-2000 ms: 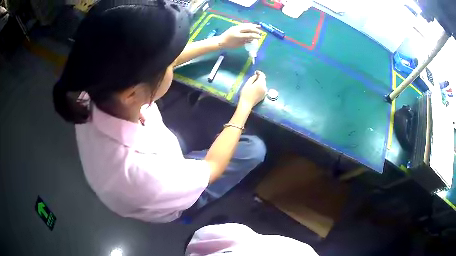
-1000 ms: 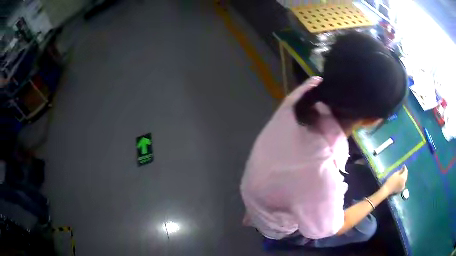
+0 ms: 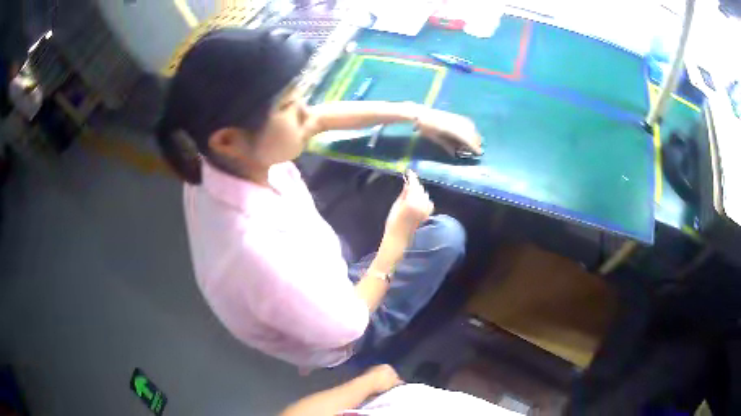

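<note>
Neither of my hands can be made out. A bare arm (image 3: 345, 394) and a pale pink sleeve or cloth (image 3: 443, 402) show at the bottom edge, with no clear fingers. In front, a seated coworker in pink has one hand (image 3: 451, 130) over a small round component (image 3: 467, 153) on the green mat (image 3: 552, 154). The coworker's other hand (image 3: 413, 203) is raised by the mat's front edge, fingertips pinched; what they hold is too blurred to tell. A short white stick or strip (image 3: 376, 135) lies on the mat near the coworker's forearm.
A blue marker pen (image 3: 452, 61) lies near the red tape. A pale post (image 3: 674, 65) rises at the bench's right side. A brown cardboard sheet (image 3: 544, 301) is under the bench. A green arrow sign (image 3: 148, 392) is on the floor, lower left.
My view has swung right, back to the bench. The coworker's head is raised, one hand now reaches over the round component, and the other has drawn back to the mat's edge.
</note>
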